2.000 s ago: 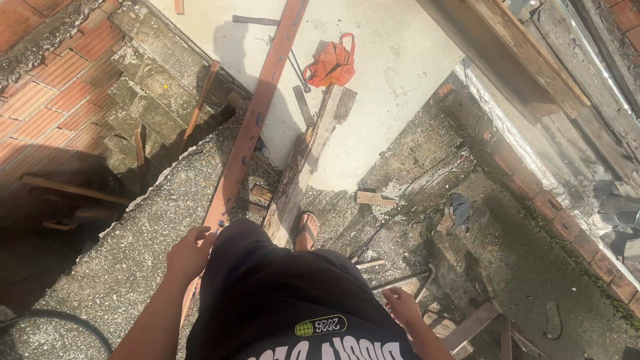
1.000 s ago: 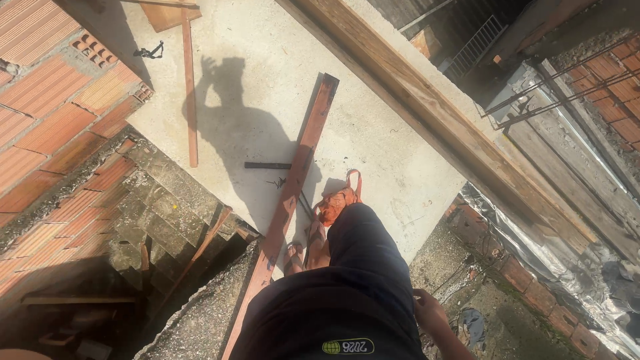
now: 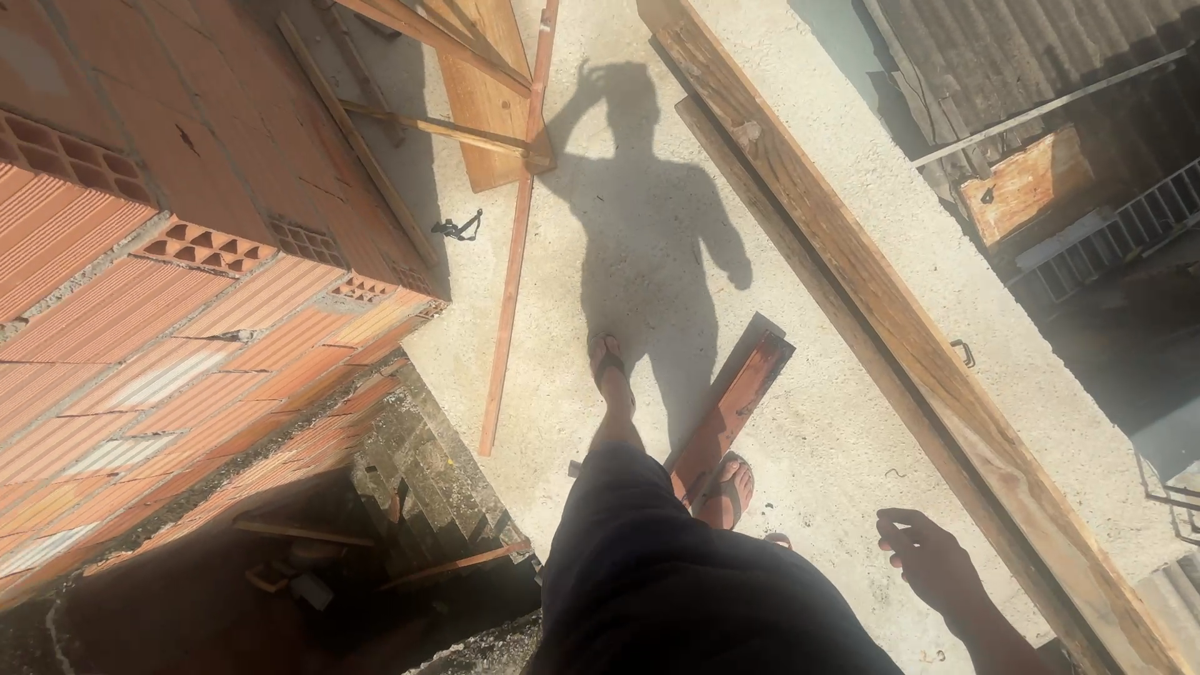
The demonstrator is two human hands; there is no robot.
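My right hand (image 3: 923, 553) hangs at the lower right over the pale concrete slab (image 3: 834, 450), its fingers loosely curled and apart, with nothing in it. Nearest to it are long wooden beams (image 3: 900, 352) lying diagonally on the slab. A reddish wooden board (image 3: 736, 398) lies by my sandalled foot (image 3: 727, 489), partly hidden under my leg. My left hand is out of the frame; only its raised arm shows in the shadow on the slab.
At the left rises a hollow clay brick wall (image 3: 216, 319), with a dark opening holding steps (image 3: 422, 469) below it. A thin wooden strip (image 3: 511, 309), braced boards (image 3: 483, 103) and a small black strap-like object (image 3: 459, 226) are ahead. Beyond the slab's right edge lies a corrugated roof (image 3: 1022, 66).
I have stepped forward along the slab, and the view has moved with me. My left hand, seen at the lower left two seconds ago, has left the view. The orange bag is no longer visible.
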